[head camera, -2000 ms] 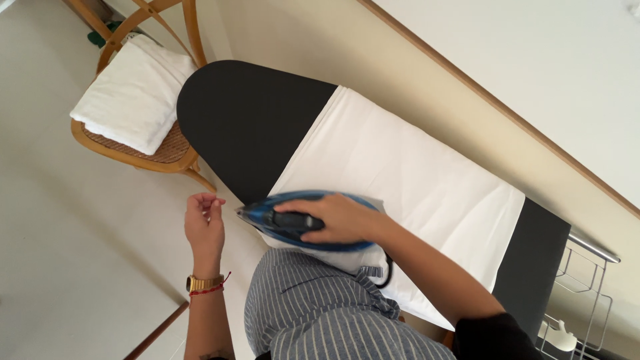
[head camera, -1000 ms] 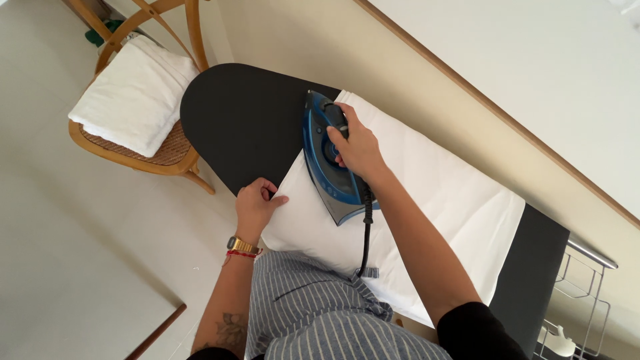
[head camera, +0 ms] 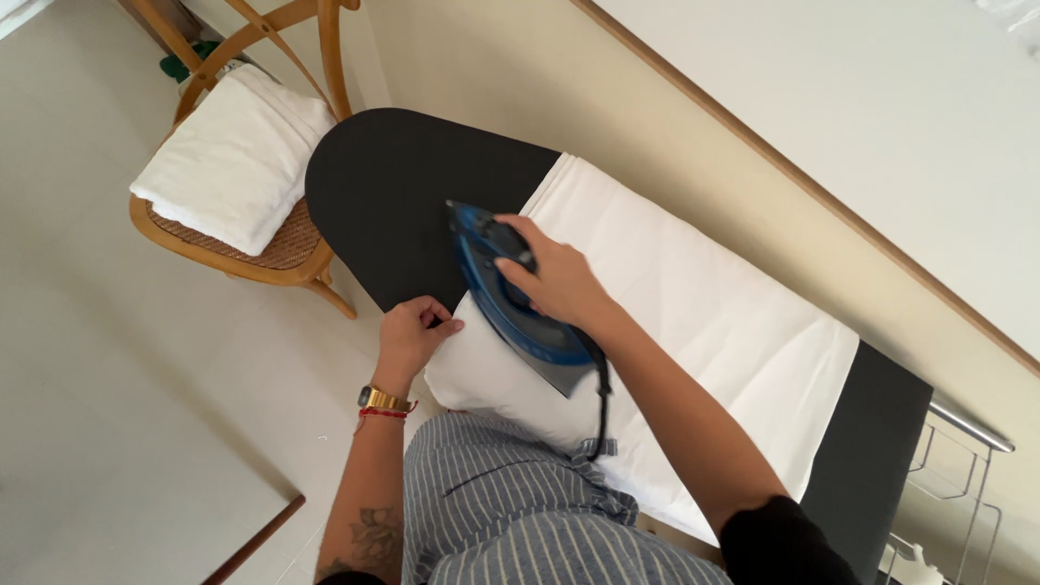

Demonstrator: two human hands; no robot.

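My right hand [head camera: 552, 272] grips the handle of a blue and black steam iron [head camera: 520, 325], whose tip points to the upper left over the dark board. The iron lies partly across the left edge of a folded white cloth [head camera: 699, 276], and its black cord hangs toward my waist. Under the cloth is a black ironing board [head camera: 406, 187] with a rounded end. At the near left corner of the cloth, my left hand [head camera: 416, 329] has thumb and fingertips closed on the cloth's edge.
A wooden chair with a woven seat [head camera: 284, 244] stands left of the board, with a folded white towel [head camera: 236, 154] on it. A cream wall [head camera: 504, 73] runs along the board's far side. A metal wire rack [head camera: 967, 455] is at the lower right.
Two seconds ago the iron lay near the cloth's near edge and my left hand was off the cloth. Since one second ago the iron has moved left, partly past the cloth's edge.
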